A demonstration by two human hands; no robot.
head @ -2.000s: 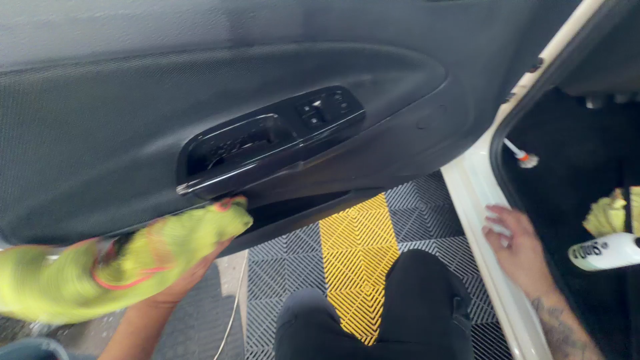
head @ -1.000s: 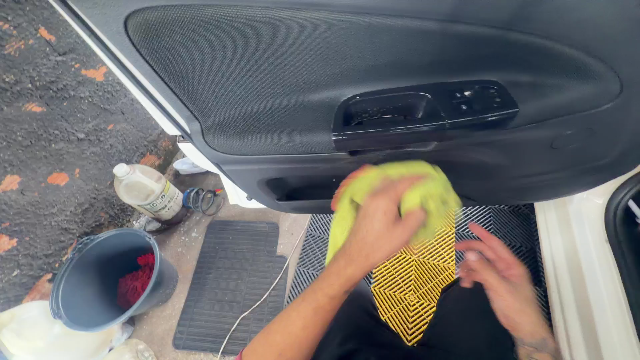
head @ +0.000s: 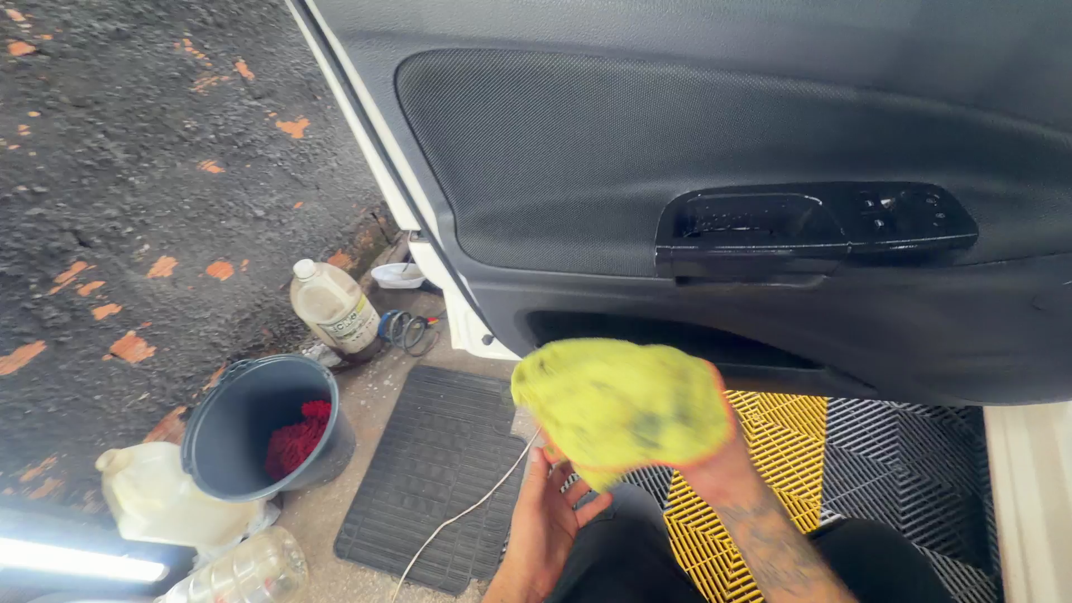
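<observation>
A yellow-green microfiber cloth (head: pixel 624 406) with an orange edge and dark stains is spread over my right hand (head: pixel 722 465), which enters from the lower right with a tattooed forearm. The cloth covers most of that hand's fingers. My left hand (head: pixel 557 507) is just below and left of the cloth, palm up, fingers apart; whether its fingertips touch the cloth is unclear. Behind both hands stands the black inner panel of an open car door (head: pixel 586 159), with its glossy armrest and window switches (head: pixel 904 218) to the right. The cloth overlaps the lower door pocket (head: pixel 754 347).
On the left are a grey bucket (head: pixel 201 435) holding a red cloth (head: pixel 300 440), a plastic jug (head: pixel 335 310) and more plastic containers (head: pixel 159 494). A black rubber mat (head: pixel 427 477) lies on the floor, crossed by a white cable (head: pixel 469 509). The door sill (head: pixel 1030 494) is at right.
The cloth was in my left hand two seconds ago; now it is over my right hand. My left hand is now beneath it, with fingers spread. The view has swung toward the left.
</observation>
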